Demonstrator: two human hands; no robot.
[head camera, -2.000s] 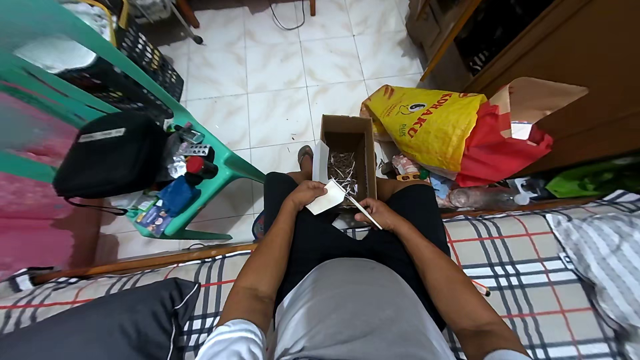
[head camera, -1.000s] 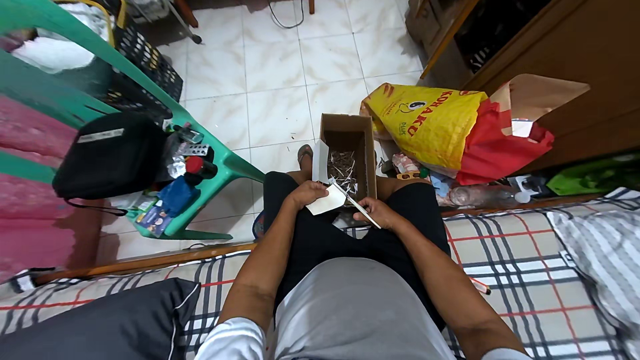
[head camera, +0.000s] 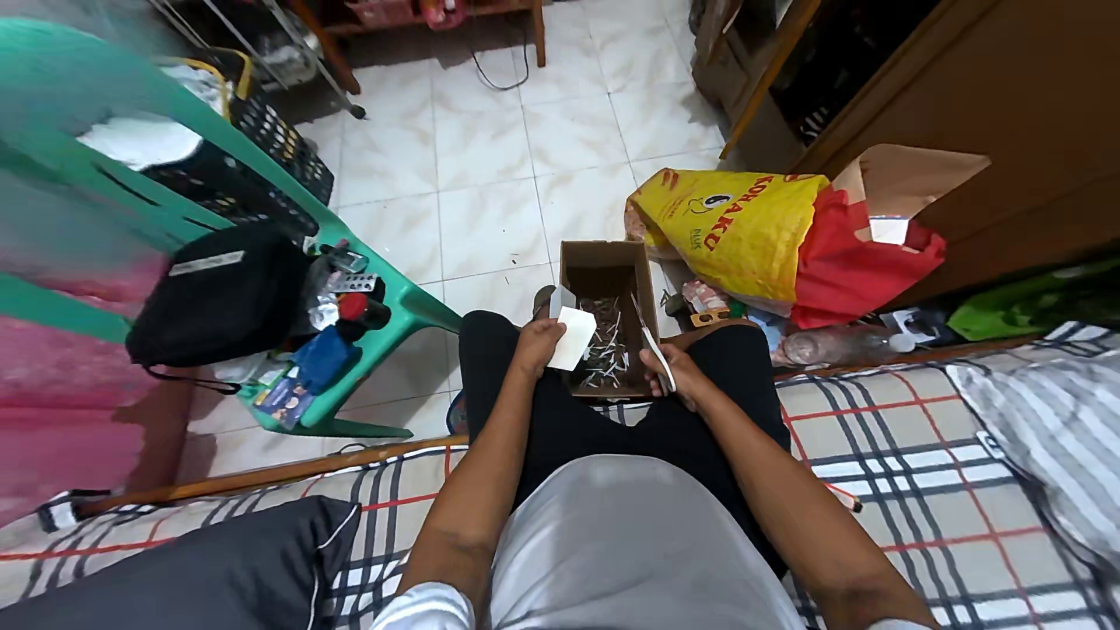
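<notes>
My left hand (head camera: 540, 344) grips a small piece of white paper or card (head camera: 574, 339) over the left edge of an open cardboard box (head camera: 605, 255). In my right hand (head camera: 672, 372) is a pair of scissors (head camera: 652, 343) with pale handles, their blades pointing forward over the box's right side. A gap separates the scissors from the card. Thin pale strips or scraps (head camera: 605, 350) lie in a pile at the bottom of the box, which stands on the floor between my knees.
At left, a green plastic chair (head camera: 411, 306) bears a black case (head camera: 229, 293) and small items. A yellow and red sack (head camera: 744, 227) and a plastic bottle (head camera: 840, 346) lie at right. I sit on a plaid-covered bed (head camera: 884, 455), with a dark pillow (head camera: 201, 560) at left.
The scissors have moved away from the card and now point forward; before, they slanted up to it. My right hand has shifted with them. The left hand still holds the card.
</notes>
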